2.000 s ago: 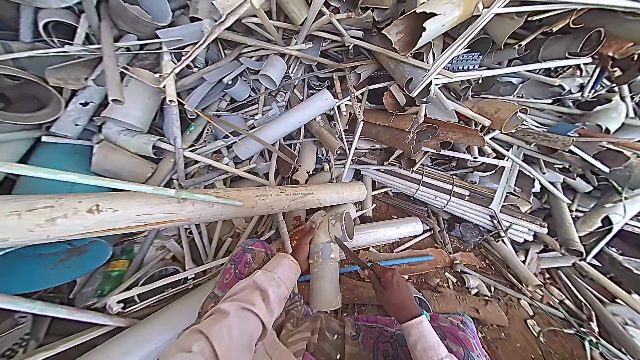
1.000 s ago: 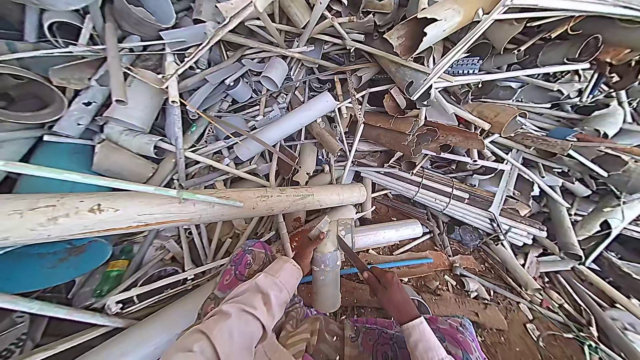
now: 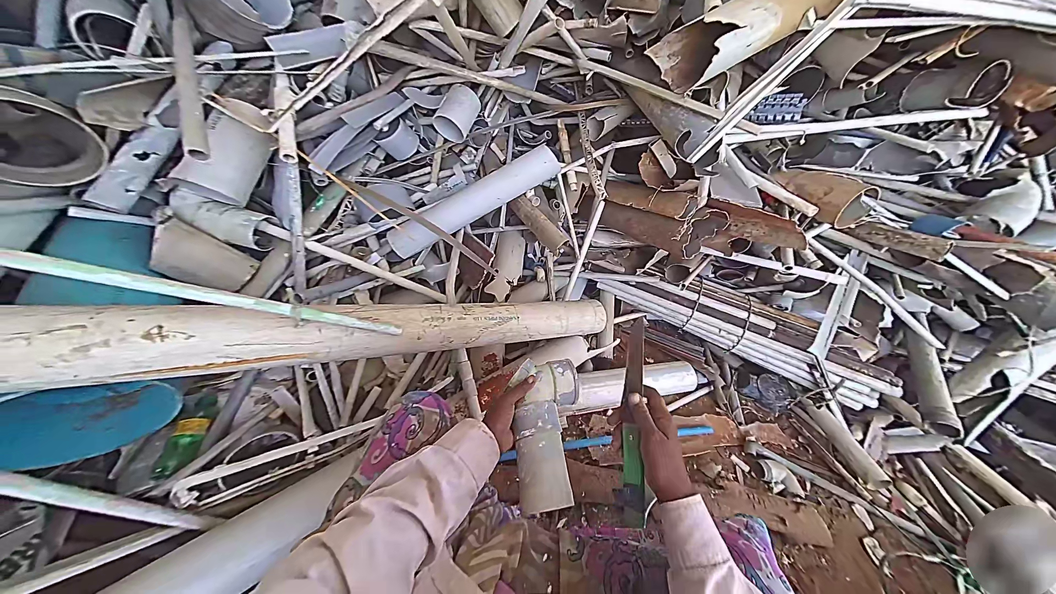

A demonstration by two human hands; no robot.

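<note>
My left hand [image 3: 505,406] grips the upper left side of a grey plastic pipe fitting [image 3: 540,450], a tee or elbow with a wider collar near its top. The fitting stands roughly upright above my lap. My right hand [image 3: 657,437] is closed around a tool with a long, flat, dark blade [image 3: 634,363] pointing away from me and a green lower part [image 3: 633,462]. The blade is to the right of the fitting, apart from it. Behind both lies a short whitish pipe [image 3: 652,386], and a thin blue tube [image 3: 594,443] runs past behind the fitting.
A long, thick beige pipe [image 3: 371,332] crosses from the left, just beyond my left hand. Scrap pipes surround me, among them a grey pipe [image 3: 474,202] and a bundle of thin white pipes [image 3: 742,342]. At the left are a blue piece [image 3: 91,421] and a green bottle [image 3: 181,445].
The tool's blade has moved away from the fitting and now points upward. The fitting has turned in my left hand: its round opening faced me two seconds ago.
</note>
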